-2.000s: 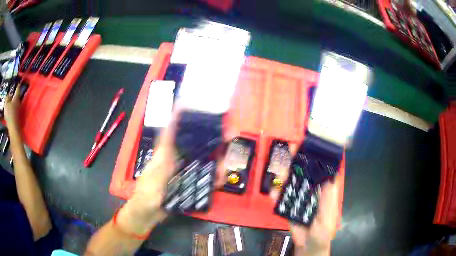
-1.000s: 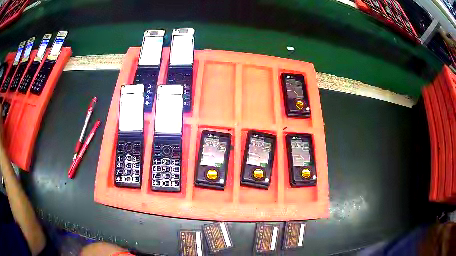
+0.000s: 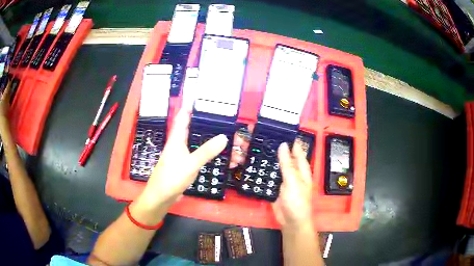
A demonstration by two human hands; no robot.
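My left hand point(image 3: 179, 161) holds an open flip phone point(image 3: 221, 78) over the red tray point(image 3: 239, 210), with its thumb over the keypad. My right hand point(image 3: 296, 184) holds a second open flip phone point(image 3: 288, 85) at its keypad's right side. Both screens are lit white, and large white digits show on the keys. Another open phone point(image 3: 149, 150) lies at the tray's left, with more open phones behind. Closed phones point(image 3: 340, 91) with round yellow-orange stickers lie at the right. Others are partly hidden under the held phones.
Small brown batteries point(image 3: 239, 242) lie near the bench edge, some behind my right forearm. A red pen point(image 3: 99, 134) and a red-and-white pen point(image 3: 102, 106) lie left of the tray. Another person's arm point(image 3: 23, 187) reaches to a neighbouring red tray point(image 3: 32, 111).
One second ago my hands were off the phones and the tray lay uncovered. Now both hands hold open phones above it. The tray appears shifted right and up in the view.
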